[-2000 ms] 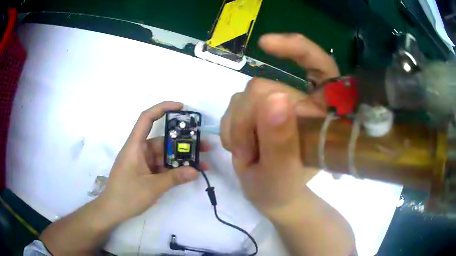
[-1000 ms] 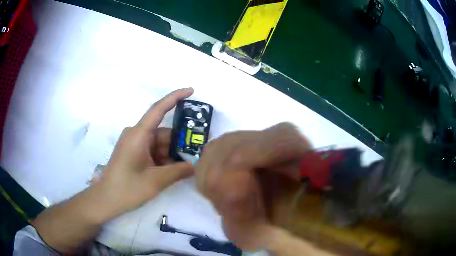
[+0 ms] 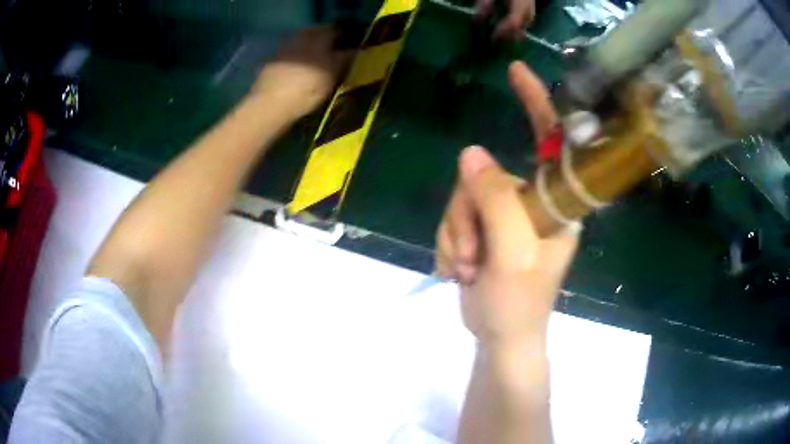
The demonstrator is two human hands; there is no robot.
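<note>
My right hand (image 3: 502, 225) holds the glue dispensing gun (image 3: 598, 169) by its amber barrel, with the index finger raised beside the red part. The pale bluish nozzle (image 3: 424, 284) shows blurred below the hand, over the white work surface (image 3: 303, 347). My left arm reaches up over the green belt. My left hand (image 3: 307, 65) is blurred and dark beside the striped divider bar (image 3: 342, 143); its fingers and anything in them cannot be made out. The power adapter held earlier cannot be made out.
A red mesh basket (image 3: 30, 251) with black adapters stands at the left edge. The divider bar crosses the dark green belt (image 3: 433, 130). Another person's hand (image 3: 517, 16) is at the top edge. Small dark items lie on the belt at right.
My left hand has moved from the white surface up and away over the belt. The adapter and its cord are gone from the white surface. My right hand has lifted the gun away.
</note>
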